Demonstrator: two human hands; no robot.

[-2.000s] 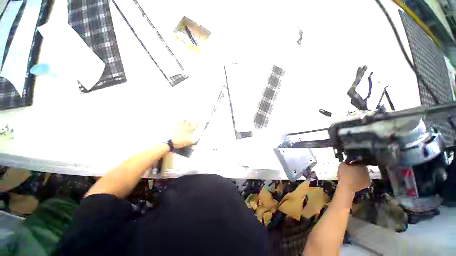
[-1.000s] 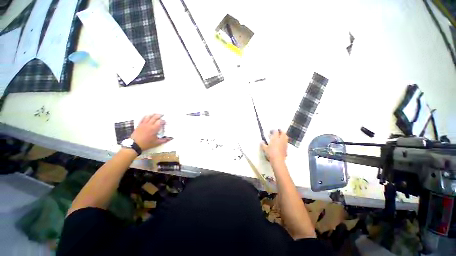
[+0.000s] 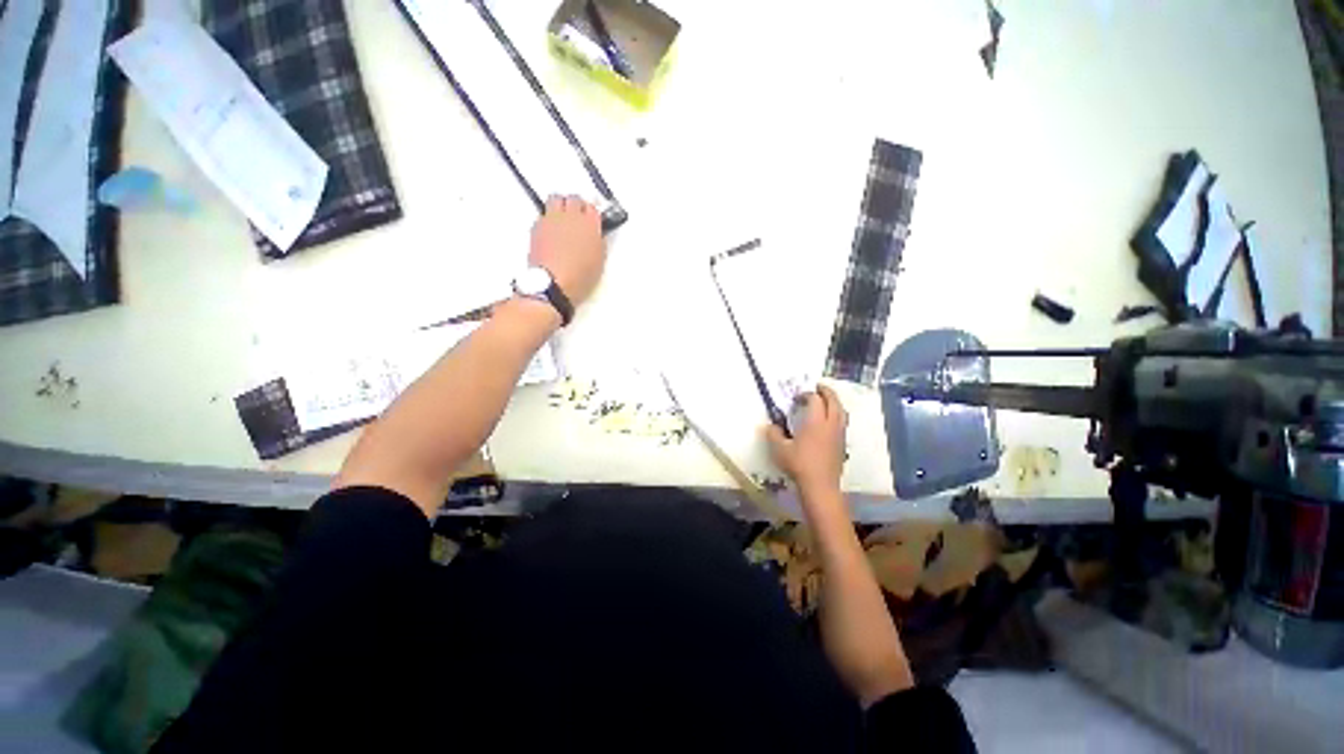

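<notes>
My left hand (image 3: pixel 572 243) lies over the lower end of a long white pattern strip with dark plaid edges (image 3: pixel 509 100); its fingertips and any grip are unclear. My right hand (image 3: pixel 812 435) is low on the table, its fingers at the lower end of a thin dark L-shaped edge (image 3: pixel 744 333). Whether it grips this is unclear. A narrow plaid strip (image 3: pixel 876 262) lies just beyond my right hand. A plaid piece with white paper on it (image 3: pixel 270 418) lies partly behind my left forearm.
The cutting machine (image 3: pixel 1179 410) stands at right on its grey base plate (image 3: pixel 940 448). A yellow box (image 3: pixel 644 80), a small black object (image 3: pixel 1052 308) and dark-edged white pieces (image 3: pixel 1197 236) lie beyond. Patterns on plaid cloth (image 3: pixel 302 96) are at upper left. Scraps lie below the table edge.
My right hand has left the machine handle and rests at the thin dark edge. My left hand has moved from the near left plaid piece up and right to the long strip's end.
</notes>
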